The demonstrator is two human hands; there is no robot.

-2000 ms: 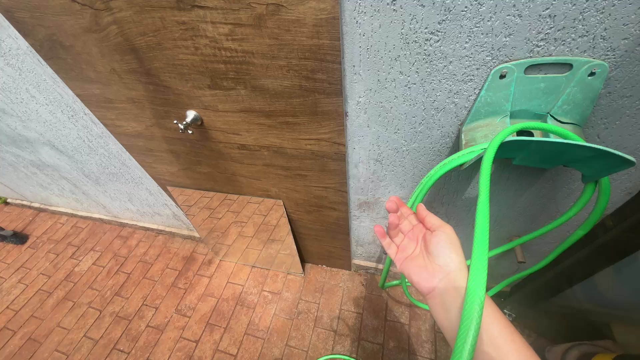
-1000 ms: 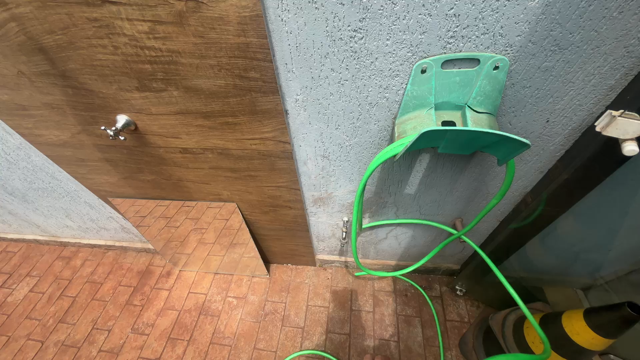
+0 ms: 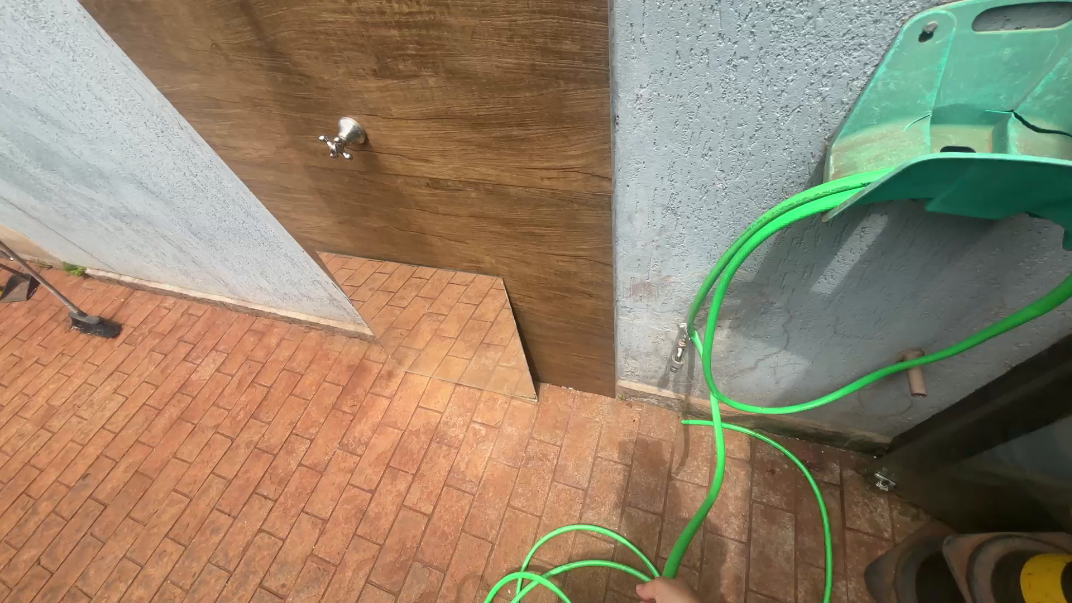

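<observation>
At the bottom edge, right of centre, a small part of my right hand [image 3: 666, 590] shows, closed around a green garden hose [image 3: 712, 477]. Most of that hand is cut off by the frame. From there the hose runs up to a green plastic hose holder [image 3: 946, 142] on the wall, where it hangs in large loops. Thinner-looking loops of hose lie on the brick-pattern floor beside the hand. The holder has a crack in it. My left hand is out of view.
A metal tap [image 3: 679, 347] and a short pipe stub [image 3: 915, 375] stick out of the grey wall. A cross-handle valve [image 3: 343, 138] sits on the wood-look panel [image 3: 469, 167]. A broom [image 3: 92, 324] is far left; black-and-yellow cones [image 3: 997, 569] stand lower right.
Two seconds ago my right hand was raised, open, beside the hanging hose; one second ago it was out of view. Now it is low, on the hose. The view has shifted.
</observation>
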